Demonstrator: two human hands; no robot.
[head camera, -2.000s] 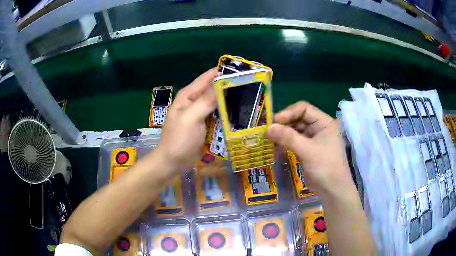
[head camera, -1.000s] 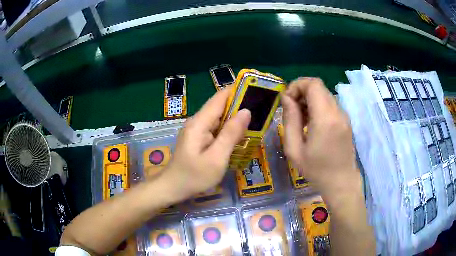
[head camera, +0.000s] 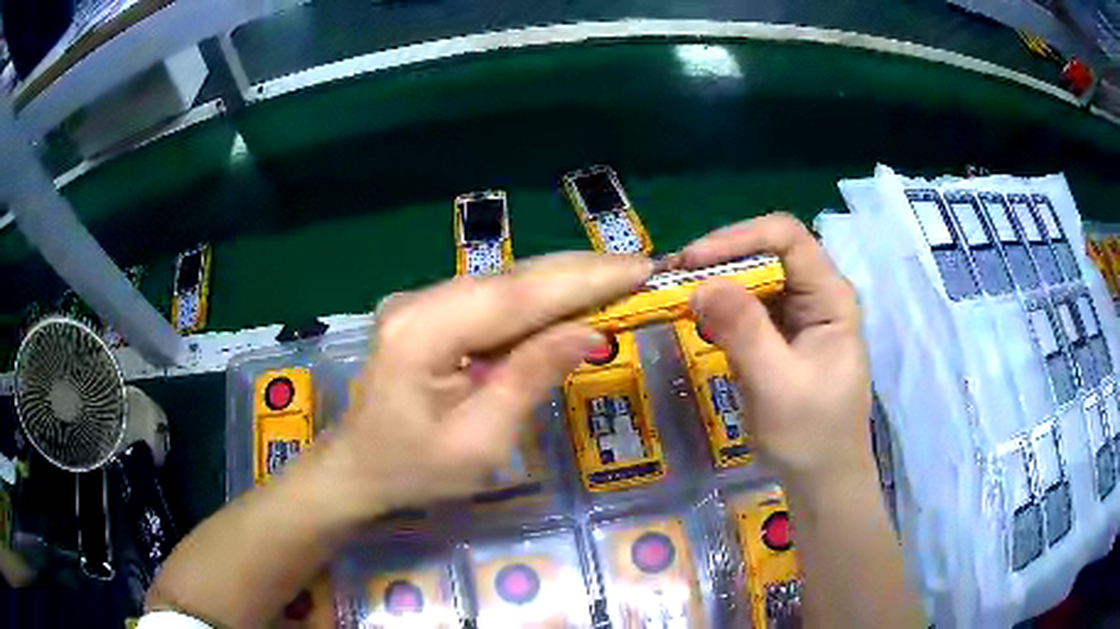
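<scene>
My left hand (head camera: 473, 356) and my right hand (head camera: 780, 350) both grip one yellow covered phone (head camera: 719, 285) above the tray, near the middle of the view. The phone is turned edge-on, its side with a white and dark line showing; its screen is not visible. My left fingers lie flat along its left part and hide it. My right thumb and fingers pinch its right part. Below, a clear blister tray (head camera: 491, 514) holds yellow phones with red discs up, such as the back housing (head camera: 612, 424) just below the held phone.
Phone bodies lie face up on the green conveyor belt (head camera: 332, 209), including one phone body (head camera: 483, 231) and another phone body (head camera: 604, 211) beyond my hands. White front-cover packing sheets (head camera: 958, 356) are stacked at right. A desk fan (head camera: 71, 393) stands at left beside a grey post (head camera: 92, 234).
My hands have turned the phone from face-on to edge-on, and my right hand has closed on its right end. The phone bodies on the belt have shifted right in view.
</scene>
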